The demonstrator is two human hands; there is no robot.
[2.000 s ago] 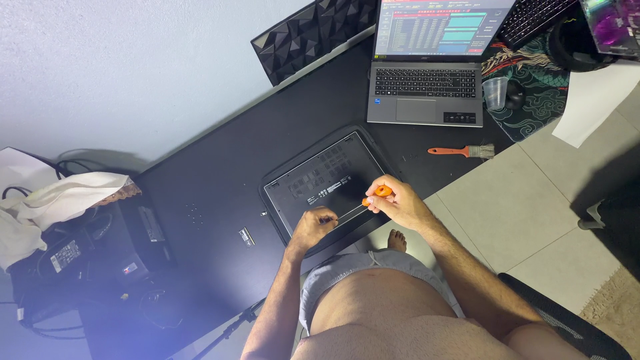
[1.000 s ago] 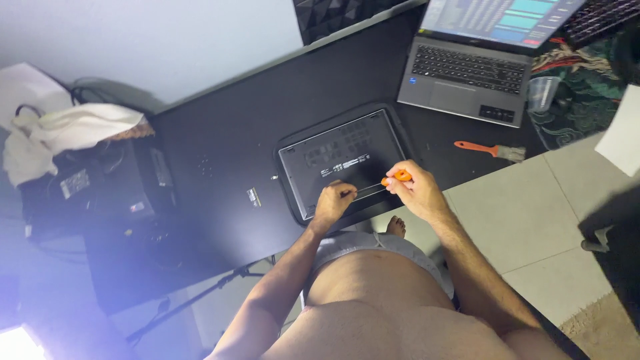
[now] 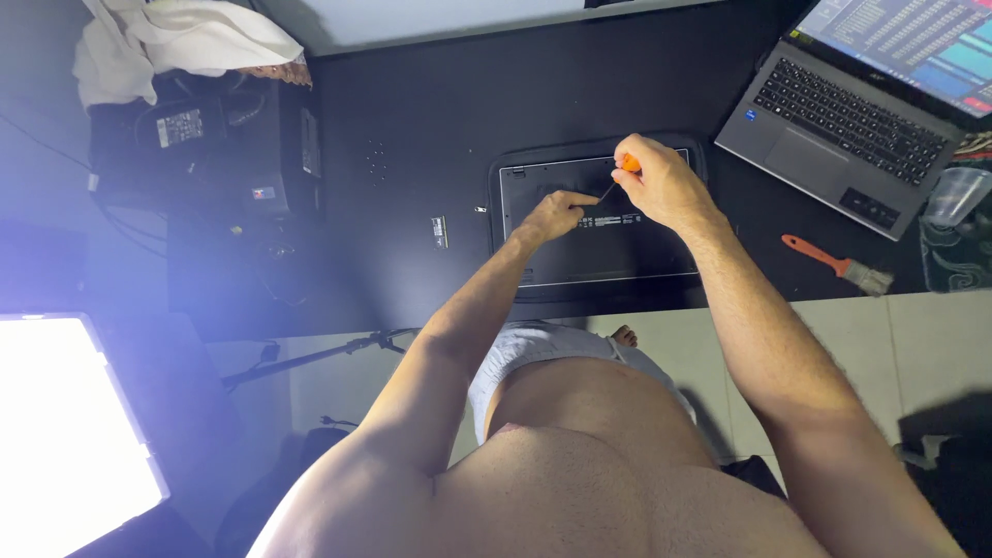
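A closed laptop lies bottom side up on a dark mat on the desk. My right hand grips the orange handle of a screwdriver, its shaft slanting down to the laptop's bottom cover. Beside the screwdriver's tip, my left hand rests low over the cover with its index finger extended; whether anything is between its fingers cannot be seen. Left of the mat are a memory module, a small metal piece and several tiny screws.
An open laptop stands at the right, with a paintbrush below it and a clear plastic cup beside it. Black equipment and a white cloth occupy the left. A bright light panel is at lower left.
Both hands have moved from the laptop's near edge to farther up its bottom cover. The screwdriver has moved with my right hand and now points more steeply down. The view has shifted.
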